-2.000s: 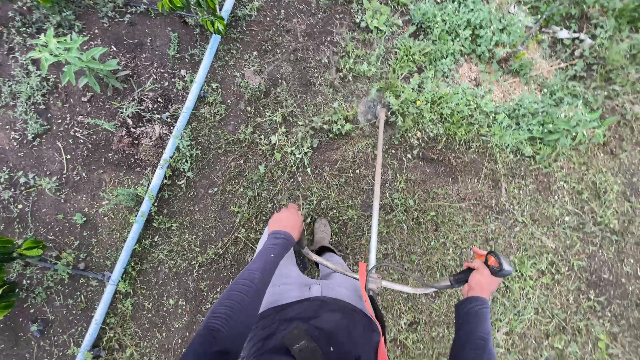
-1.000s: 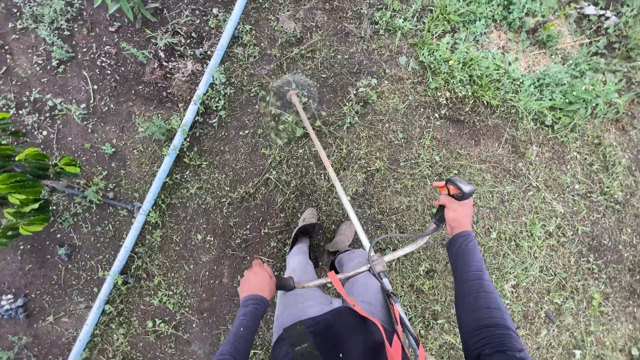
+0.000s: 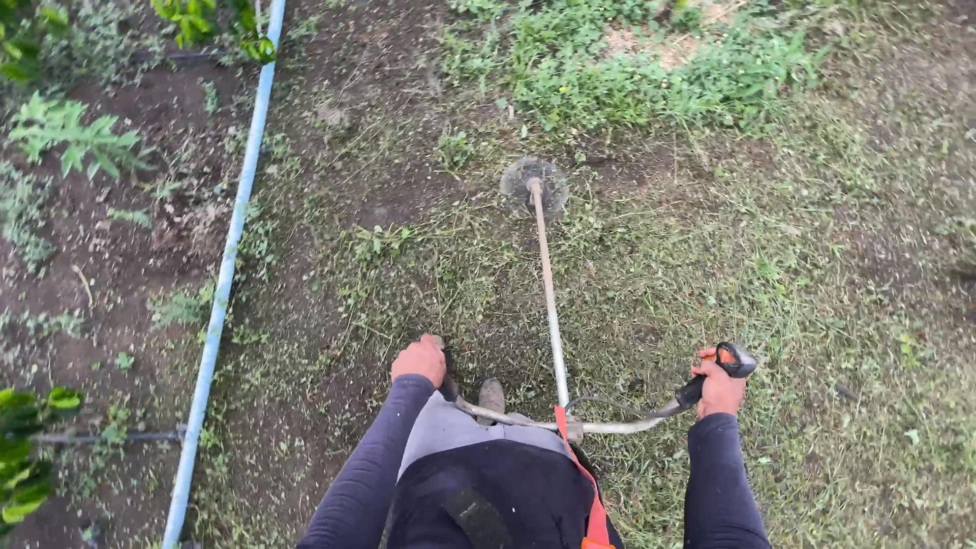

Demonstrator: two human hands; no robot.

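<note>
My left hand [image 3: 419, 361] is closed around the left grip of a brush cutter's handlebar [image 3: 621, 428]. On the other end of the bar, my right hand [image 3: 720, 387] holds the black and orange throttle grip [image 3: 733, 360]. The metal shaft [image 3: 550, 297] runs forward from the bar to the cutting head [image 3: 534, 187], which shows as a blurred round disc over cut grass. An orange-red harness strap [image 3: 583, 473] hangs beside the shaft's near end. One boot [image 3: 492, 395] shows behind the bar.
A light blue pipe [image 3: 227, 263] lies lengthwise on the left, with thin dark tubes [image 3: 114, 438] joining it. Leafy plants [image 3: 72, 137] stand beyond it. Taller green weeds [image 3: 625, 76] grow ahead of the cutting head; cut clippings cover the ground at right.
Since one second ago, the cutting head has swung right, away from the pipe. Two seconds ago it was at the edge of the green weeds. Both hands have kept their grips.
</note>
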